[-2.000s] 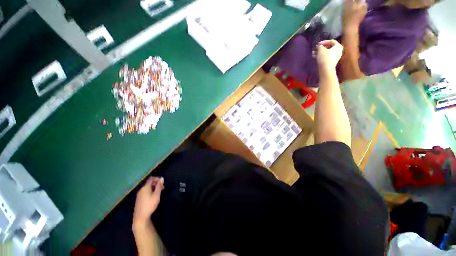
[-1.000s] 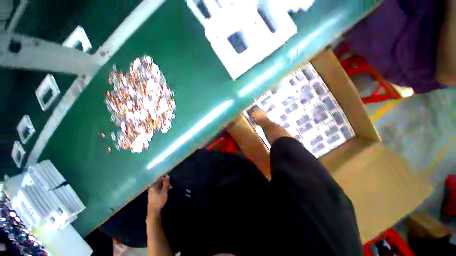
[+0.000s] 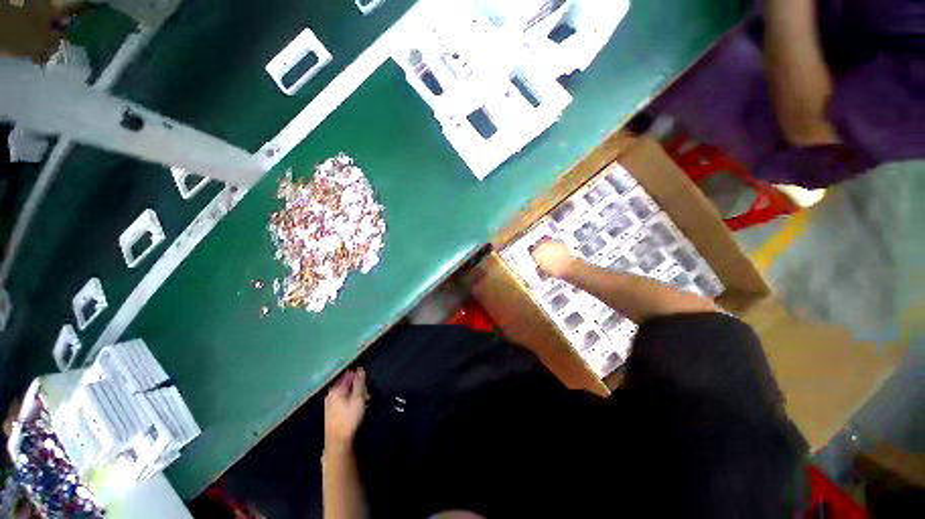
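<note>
My right hand [image 3: 553, 258] is over the open carton [image 3: 634, 335], at the near left part of its rows of white housings with grey windows [image 3: 619, 223]. Its fingers are on or just above the housings; whether it holds one cannot be told. My left hand [image 3: 348, 393] is at the bench's front edge, close to my dark clothing, with its fingers curled; what it may hold is too small to tell. A pile of small copper and silver contacts [image 3: 327, 233] lies on the green bench [image 3: 233, 355].
Stacked white housings stand at the upper bench [image 3: 487, 91] and lower left [image 3: 127, 411], beside a parts bin of mixed small parts [image 3: 46, 456]. Single housings [image 3: 299, 61] lie beyond the pale rail [image 3: 172, 253]. A slanting post [image 3: 112, 117] crosses upper left. A person in purple [image 3: 862, 91] sits right, near a red stool [image 3: 730, 182].
My right hand has come down from out beside the neighbouring person into the carton, where it stays. The housings beyond the rail have shifted. My left hand stays at the bench edge. The view has turned.
</note>
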